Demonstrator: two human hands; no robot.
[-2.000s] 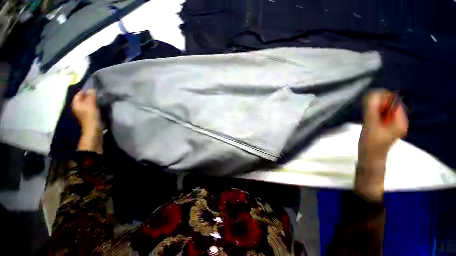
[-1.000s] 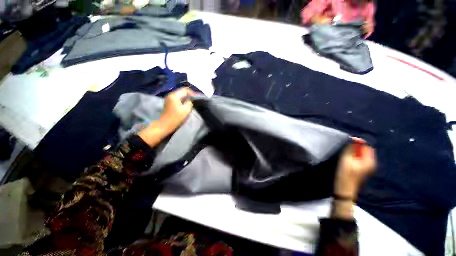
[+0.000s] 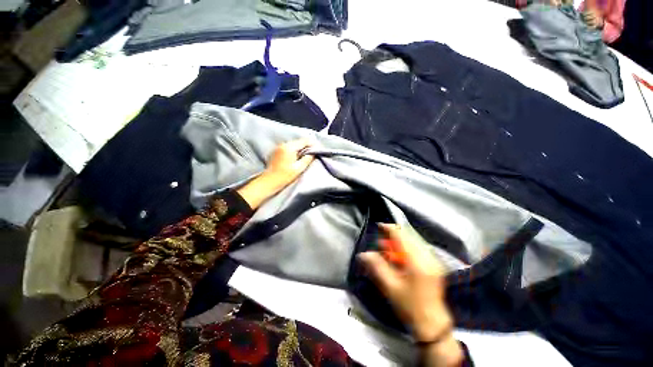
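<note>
A denim garment [image 3: 286, 247], partly inside out, lies across the white table with its pale grey inside up and a dark placket with small white dots. My left hand [image 3: 288, 162] grips its upper edge near the middle. My right hand [image 3: 412, 276], blurred, is over the dark outer side at the lower middle, fingers apart, with orange-red thread snips [image 3: 393, 252] in the palm. Whether its fingers also hold cloth cannot be told.
A long dark denim garment [image 3: 558, 154] lies at right, a hanger hook at its neck. A sleeveless dark garment [image 3: 136, 161] lies left under a blue hanger [image 3: 268, 82]. Lighter denim [image 3: 215, 25] lies at the far end. A person's hand [image 3: 593, 16] is at upper right.
The grey garment has been laid flatter on the table. My left hand still grips it, and my right hand has moved left and down from its right end. The view has shifted.
</note>
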